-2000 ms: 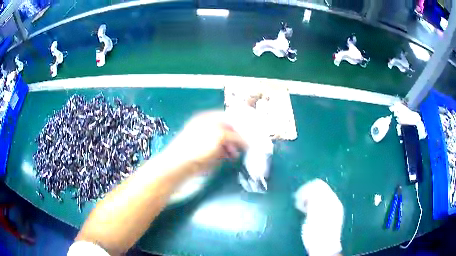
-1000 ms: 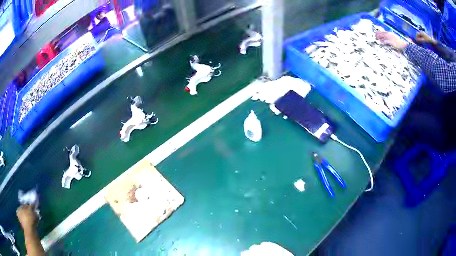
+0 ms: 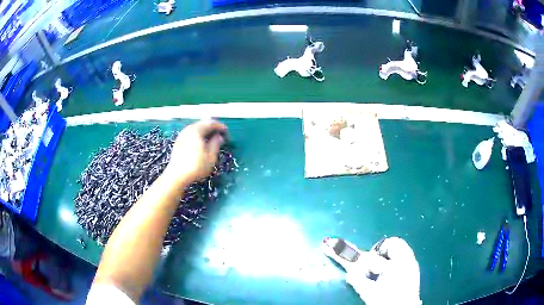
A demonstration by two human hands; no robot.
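Note:
My bare left hand (image 3: pixel 194 152) is over the upper right part of a heap of small dark and silver metal parts (image 3: pixel 122 184). Its fingers are bent and blurred, and I cannot tell whether they pinch a part. My gloved right hand (image 3: pixel 393 277) is at the lower right, holding a white unit (image 3: pixel 352 262) with a red tip pointing up and left and a dark grey section. The glove hides part of the unit. A tan square pad (image 3: pixel 346 158) with a whitish and brown lump lies beside the pale rail.
White units (image 3: pixel 301 64) lie spaced on the green conveyor behind the pale rail (image 3: pixel 256 111). A blue bin (image 3: pixel 45 170) of white units stands at left. At right are a white bottle (image 3: pixel 482 153), a black slab (image 3: pixel 519 181) with a white cable, white cloth (image 3: pixel 514 138) and blue-handled cutters (image 3: pixel 500 249).
The view has swung back left from the right side. My left hand has moved from over the conveyor to the heap. My right hand now shows holding a white unit.

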